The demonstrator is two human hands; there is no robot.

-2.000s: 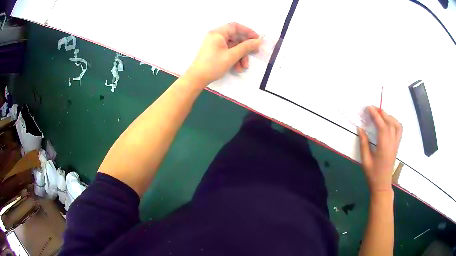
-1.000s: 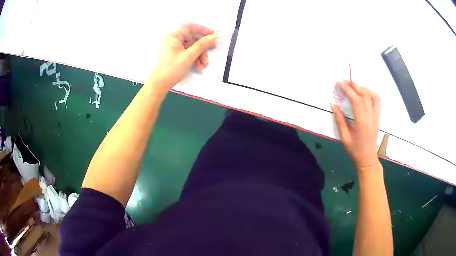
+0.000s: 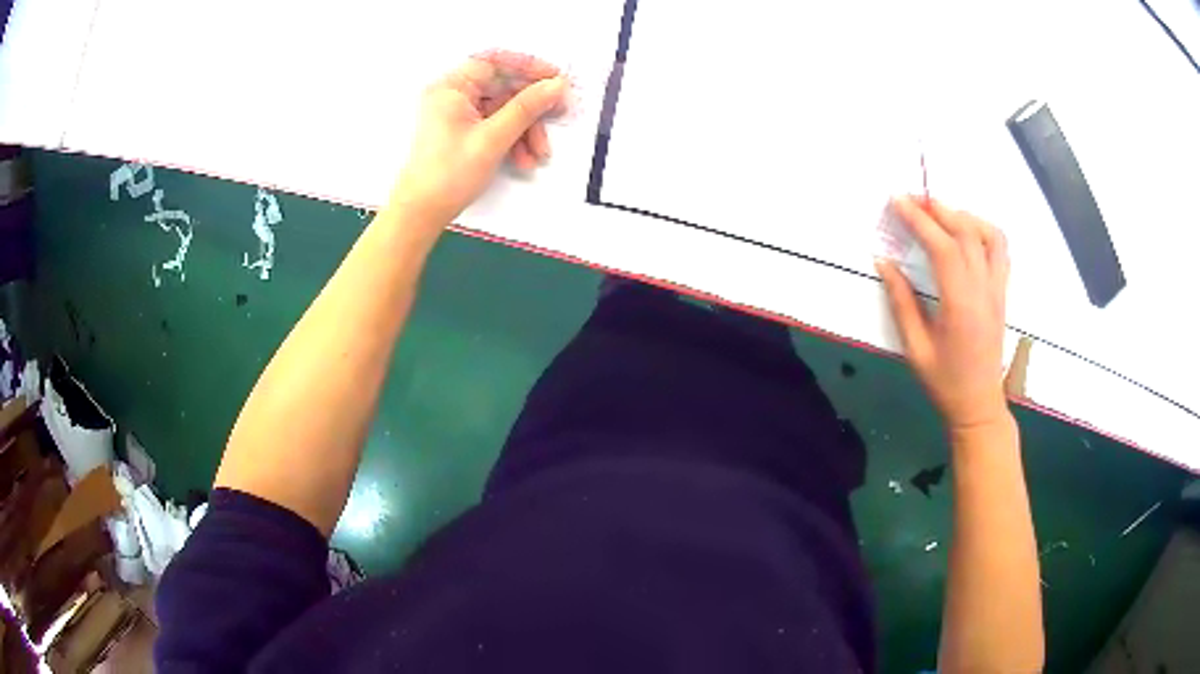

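Observation:
My left hand point(image 3: 494, 132) is over the white paper near the table edge, thumb and forefinger pinched on one end of the clear grading ruler point(image 3: 566, 99), whose pink grid shows faintly at the fingers. My right hand point(image 3: 950, 270) rests on the paper at the right, fingers on the ruler's other end, with a thin red pen point(image 3: 924, 178) pointing up from the fingers. The ruler's middle nearly vanishes against the large white pattern paper point(image 3: 776, 119).
A dark grey pattern weight point(image 3: 1069, 204) lies on the paper right of my right hand. A small tan strip point(image 3: 1019, 366) is at the red-lined table edge. Scraps lie on the green floor point(image 3: 198, 342). Brown and white material point(image 3: 92, 514) is heaped at lower left.
The view has shifted, so the paper and weight sit further left than in the oldest frame. Both hands keep nearly the same hold; more pink grid shows at my left fingers than one second ago.

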